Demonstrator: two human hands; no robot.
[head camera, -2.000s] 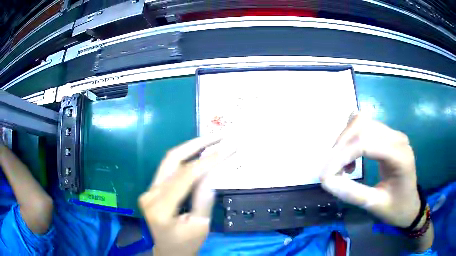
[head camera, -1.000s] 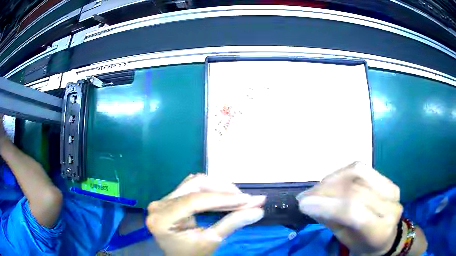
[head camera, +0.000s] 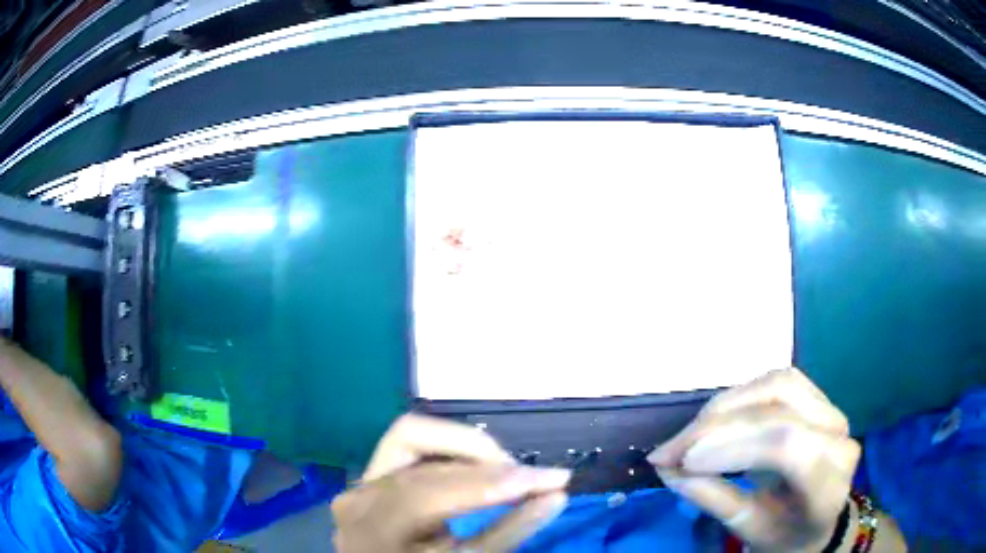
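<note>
The bright white pad (head camera: 605, 259) with a thin black rim lies on the green mat. Tiny orange-red components (head camera: 455, 240) sit in a small cluster on its left part. The black carrier fixture (head camera: 605, 423) lies along the pad's near edge, its slots partly covered by my hands. My left hand (head camera: 454, 488) is over the fixture's left part, thumb and fingertips pinched together. My right hand (head camera: 762, 459) is over its right part, fingertips also pinched at the slots. Whether either pinch holds a tiny component is too small to tell.
A second slotted fixture (head camera: 128, 290) stands upright at the left by a grey arm (head camera: 49, 232). A green label (head camera: 190, 413) and blue tape lie near it. A dark conveyor belt (head camera: 519, 59) between silver rails runs beyond the pad. Another person's arm (head camera: 60, 416) is at far left.
Both hands have come down from the pad to the fixture and closed in toward each other. Since one second ago they have stayed there with small shifts. The view has shifted slightly.
</note>
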